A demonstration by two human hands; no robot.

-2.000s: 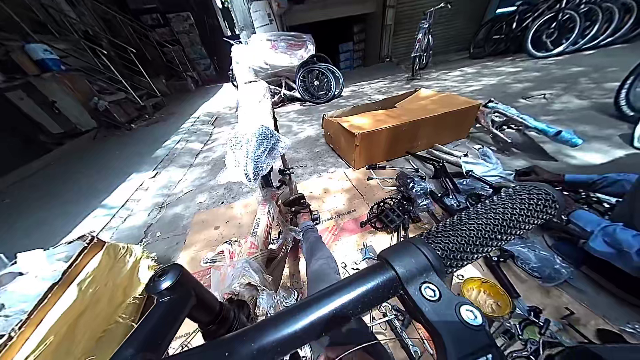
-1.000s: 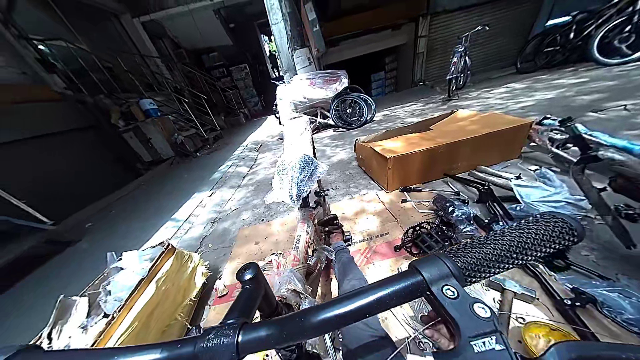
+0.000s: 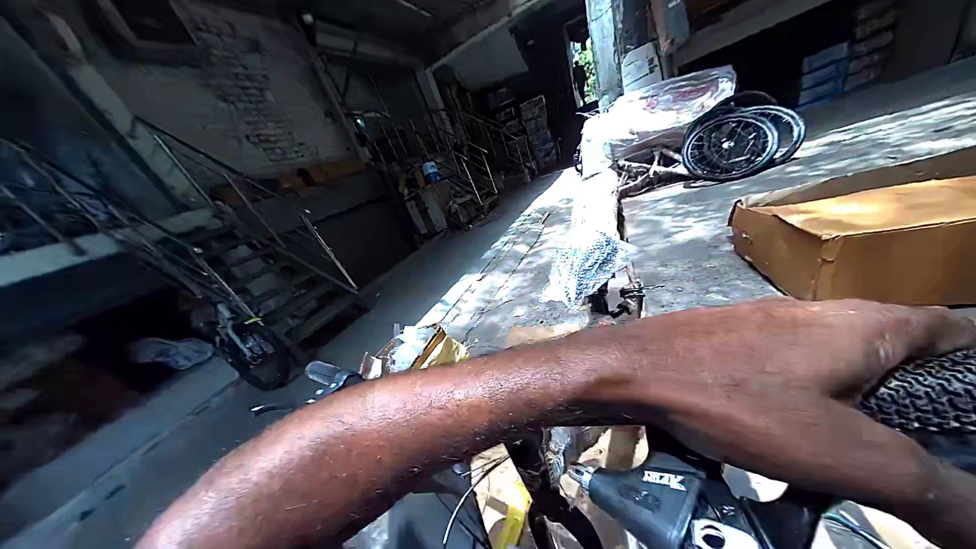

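My left forearm comes in from the lower left and crosses the view, with my left hand [image 3: 793, 366] at the right. Its thumb and fingers straddle a knobby black bicycle tyre [image 3: 926, 393]; the fingertips run out of view at the right edge. Below the wrist is a black handlebar stem clamp [image 3: 648, 496] with white lettering. A black handlebar grip [image 3: 332, 375] with a lever shows to the left beyond the forearm. The arm hides much of the handlebar and the parts beneath. My right hand is not in view.
An open cardboard box [image 3: 900, 252] stands at the right. Bubble wrap [image 3: 587, 267] covers part of a bicycle frame ahead. Beyond it are wheels [image 3: 732, 145] beside a plastic-wrapped bundle [image 3: 663, 107]. Steps [image 3: 267, 282] with metal railings and a parked two-wheeler [image 3: 255, 354] are at the left.
My bare left forearm and hand have come in across the handlebar and onto the tyre, which had no hand on it before. The view has swung to the left.
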